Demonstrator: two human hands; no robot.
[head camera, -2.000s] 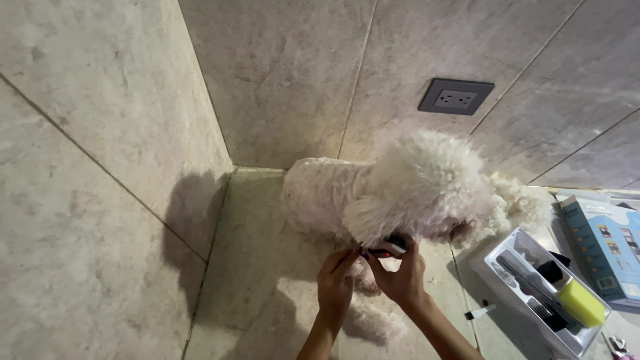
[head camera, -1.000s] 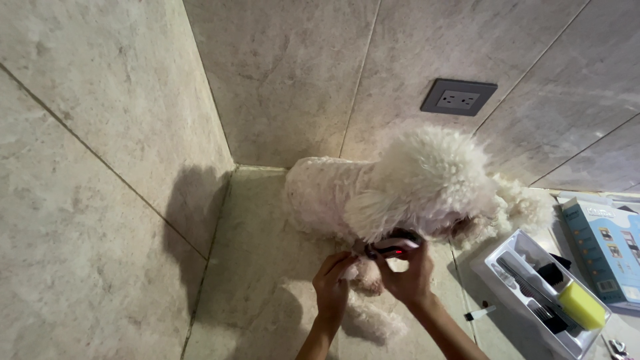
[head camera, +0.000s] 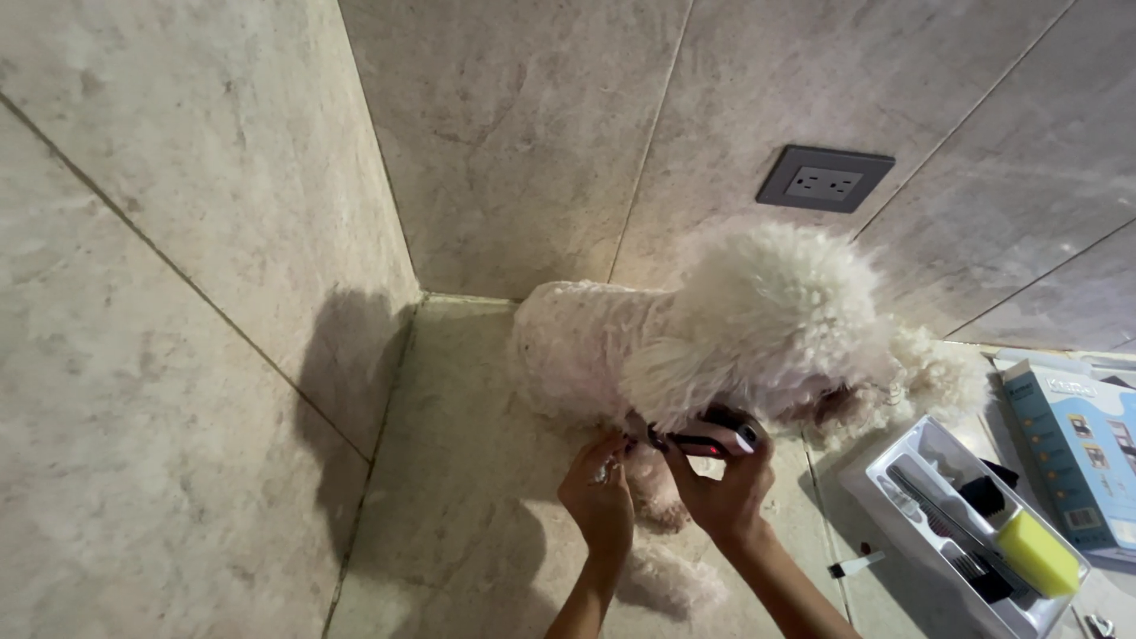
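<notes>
A white curly-coated dog (head camera: 577, 346) is on the tiled floor, its body clipped short and its head fluffy. My right hand (head camera: 732, 484) is closed around a pink and black electric hair clipper (head camera: 714, 441) with a small red light; its head end is against the dog's chest or upper foreleg. My left hand (head camera: 599, 493) is beside the clipper's head end, fingers bent at the dog's foreleg, with something small and pale showing at the fingers. Whether it grips the leg or fur is hidden. A pile of cut fur (head camera: 670, 581) lies on the floor below the dog's paw.
At right stands a white plastic tray (head camera: 887, 497) with combs, dark clipper guards and a yellow sponge (head camera: 1038, 552). A blue and white box (head camera: 1069, 461) lies beyond it, and a small brush (head camera: 856, 564) beside it. A wall outlet (head camera: 825, 180) is above the dog.
The clipper has turned in my right hand, and more of its pink body shows than two seconds ago. My left hand has shifted slightly. The dog has stayed in about the same place.
</notes>
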